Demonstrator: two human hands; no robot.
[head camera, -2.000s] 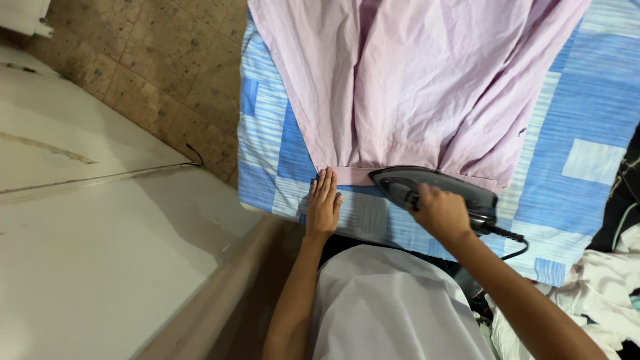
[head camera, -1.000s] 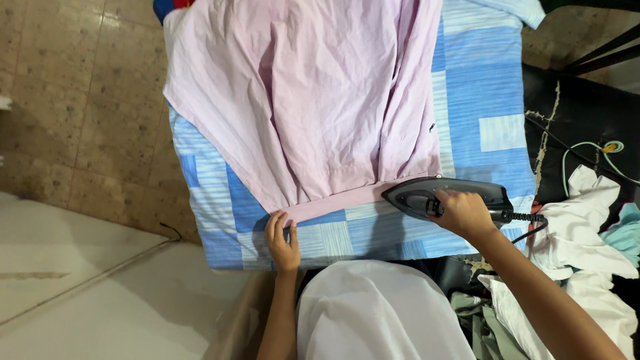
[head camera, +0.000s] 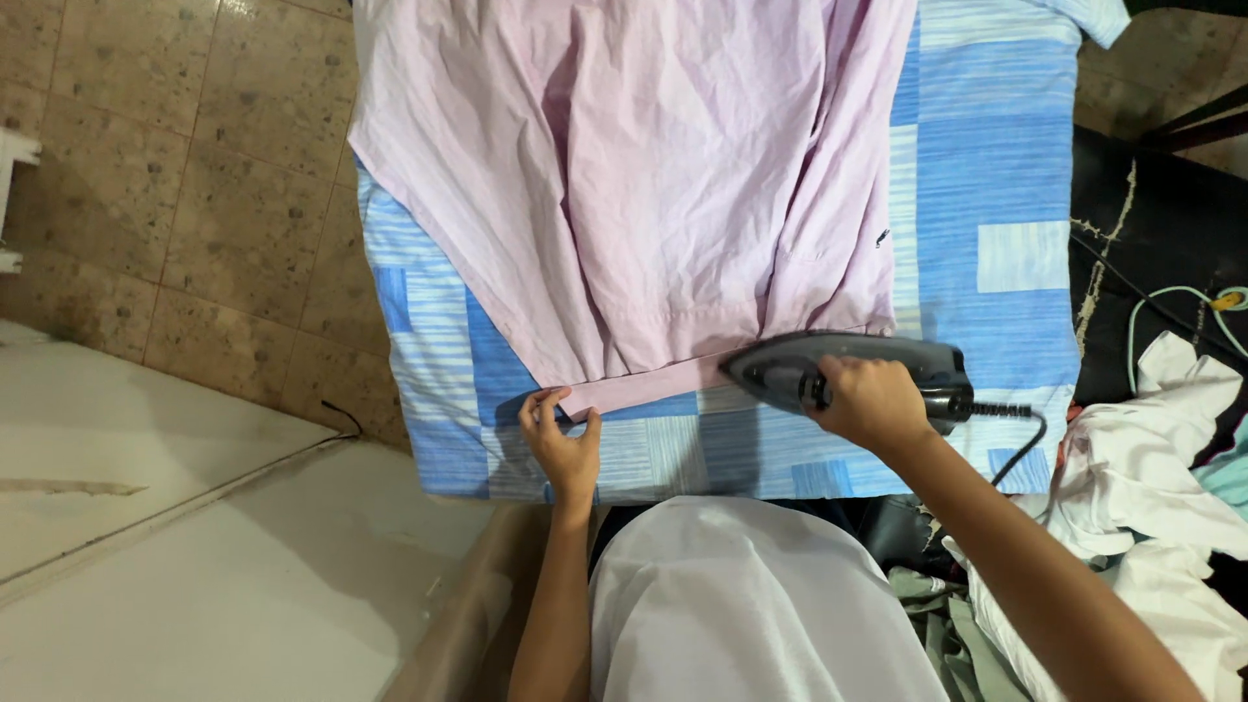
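Observation:
A pale pink garment (head camera: 682, 195), probably a shirt, lies gathered in folds over a blue and white patterned cloth (head camera: 994, 175). Its flat band (head camera: 648, 383) runs along the near side. My left hand (head camera: 563, 444) is at the band's left end, with thumb and fingers on either side of its edge; whether they pinch it is hard to tell. My right hand (head camera: 868, 405) grips the handle of a dark electric iron (head camera: 848, 356), whose tip points left and rests over the right part of the band. The iron's soleplate is hidden.
From the iron's heel a black cord (head camera: 1024, 448) curves down at the right. White clothes (head camera: 1150, 478) and a grey-green cloth (head camera: 941, 624) are heaped on a cracked black surface (head camera: 1111, 273). A white panel (head camera: 195, 507) stands at lower left, beside the tiled floor (head camera: 244, 175).
My left hand has turned from lying with fingers together to having thumb and fingers spread around the band's end. The iron remains in my right hand near the band. The view has shifted.

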